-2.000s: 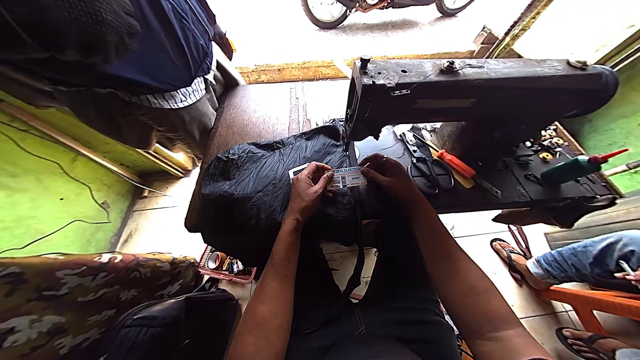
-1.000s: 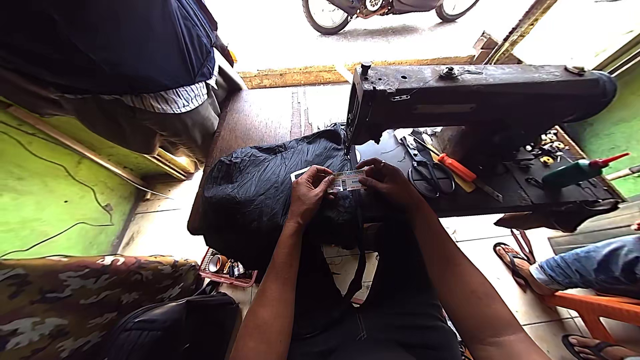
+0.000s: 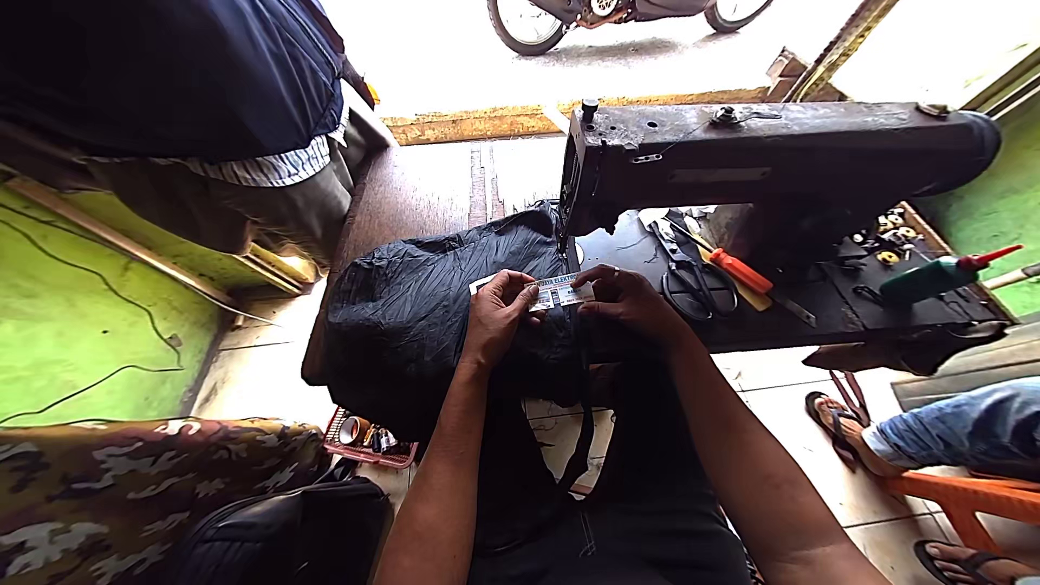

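Observation:
My left hand (image 3: 502, 313) pinches the left part of a small printed card (image 3: 561, 292), with a white edge showing behind its fingers. My right hand (image 3: 621, 299) holds the card's right end between thumb and fingers. Both hands are over a black crinkled fabric piece (image 3: 406, 301), which lies on the sewing table and hangs over its front edge. The fabric reaches under the needle area of a dark industrial sewing machine (image 3: 764, 150). A black strap (image 3: 583, 422) hangs from it toward my lap.
Right of my right hand lie black-handled scissors (image 3: 691, 280), an orange-handled screwdriver (image 3: 741, 270) and a green bottle (image 3: 926, 280) with a red tip. A pink basket (image 3: 390, 459) stands on the floor at left. One person stands at upper left; another person's legs are beside an orange stool (image 3: 946, 491).
Both hands still hold the card over the fabric. The card's printed face now shows more fully between the fingers than one second ago.

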